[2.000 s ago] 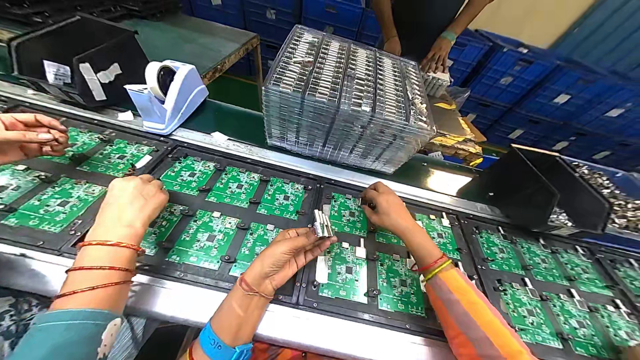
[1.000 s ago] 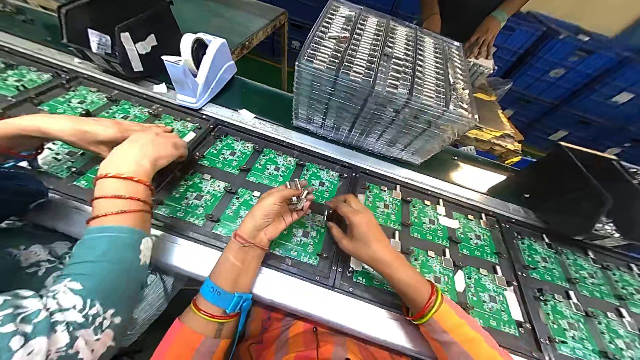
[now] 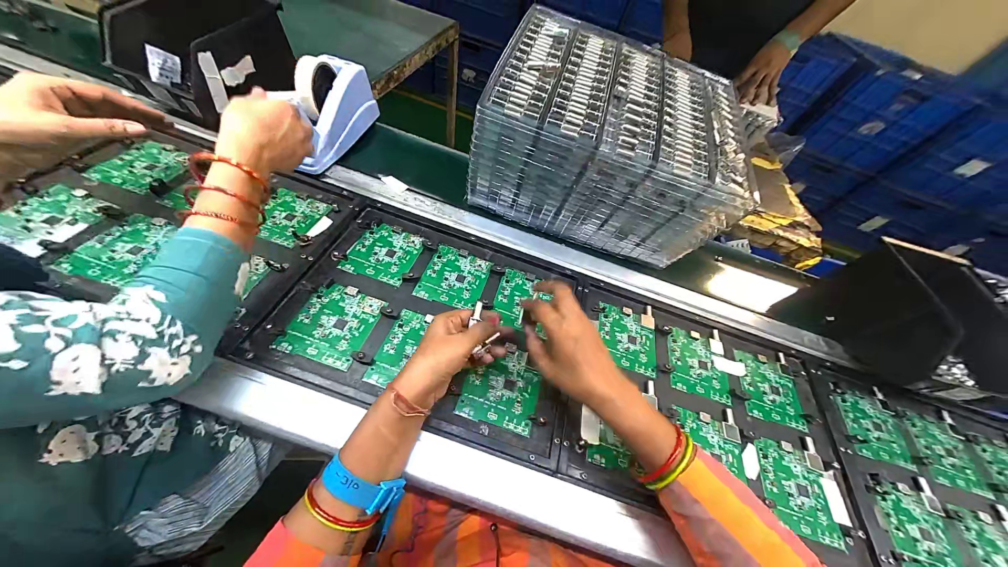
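Observation:
My left hand (image 3: 453,346), with a blue wrist strap, holds a few small metal-cased components (image 3: 486,344) between thumb and fingers, above a black pallet (image 3: 315,387) of green circuit boards. My right hand (image 3: 571,342) is just to the right, fingers bent and apart, over the boards near the pallet's right side; whether its fingertips hold a small part cannot be told. A green circuit board (image 3: 504,390) lies below and between both hands. On the pallet to the right, boards (image 3: 628,339) carry metal parts at their upper edges, some beside white strips.
A co-worker's hands (image 3: 264,130) reach in at the left, one at a tape dispenser (image 3: 346,110). Stacked clear trays (image 3: 606,150) of metal components stand beyond the rail. Black bins (image 3: 906,315) are at right and back left. Another person's hand (image 3: 762,72) is behind the trays.
The co-worker's hand has moved from over the left boards to the tape dispenser. My right hand's fingers have lifted and spread. My left hand still holds metal components.

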